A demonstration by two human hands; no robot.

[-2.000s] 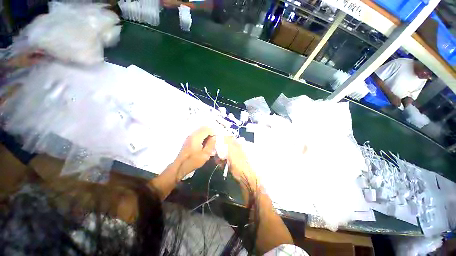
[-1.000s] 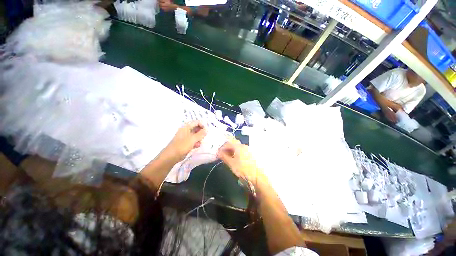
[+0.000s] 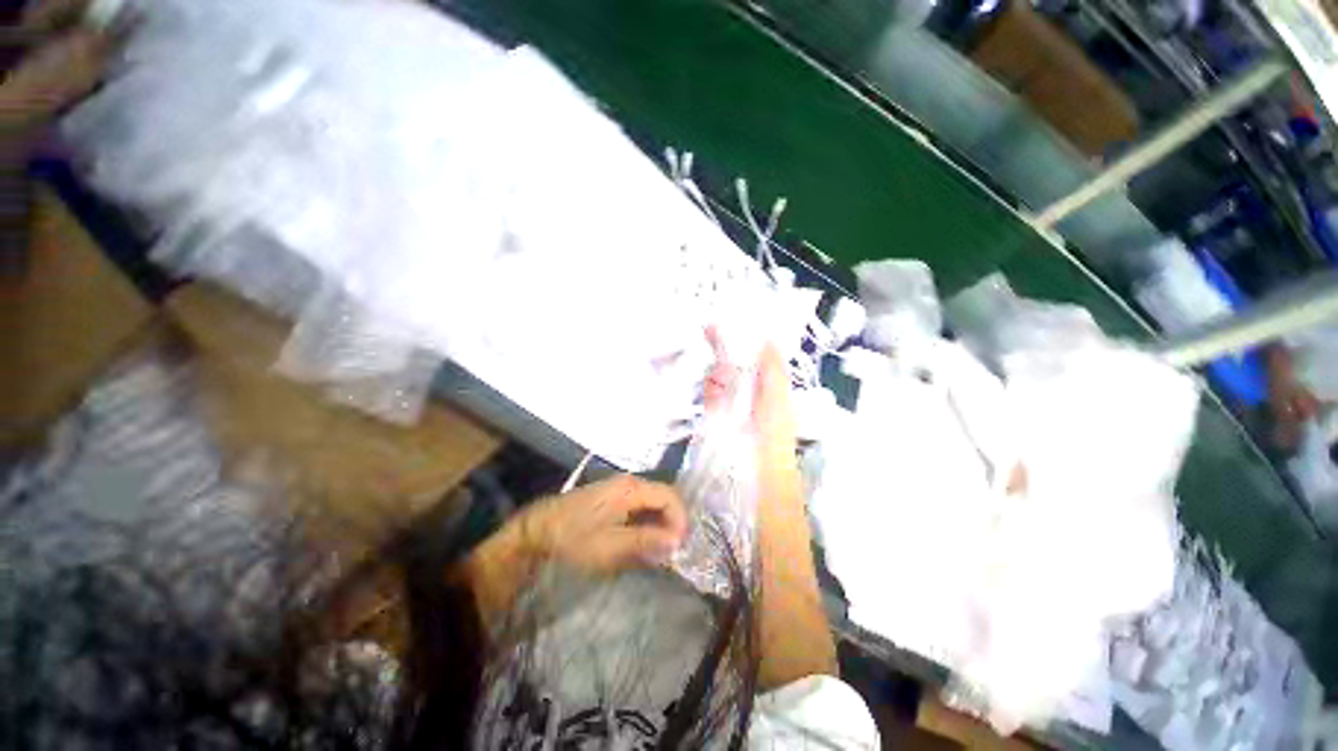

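My left hand (image 3: 631,525) is low at the bench edge, its fingers curled beside a clear shiny strip or bag (image 3: 715,492); whether it grips this is blurred. My right hand (image 3: 746,382) reaches forward over the white sheet to the near side of the small white adapters (image 3: 822,326). Glare washes out its fingertips, and what they touch cannot be told. White cords with small plug ends (image 3: 766,220) stick up behind the adapters. A short pale cord (image 3: 581,470) shows just beyond my left hand.
Clear bags (image 3: 360,352) hang over the bench edge at left. A large white bag stack (image 3: 1013,470) lies at right, with bagged goods (image 3: 1211,646) beyond. The green belt (image 3: 646,59) runs behind. Brown cartons (image 3: 330,426) are below left. Another person's arm (image 3: 52,74) shows at upper left.
The view has shifted, and the bench appears more tilted. My left hand has drawn back toward the lap. My right hand has moved forward to the adapters.
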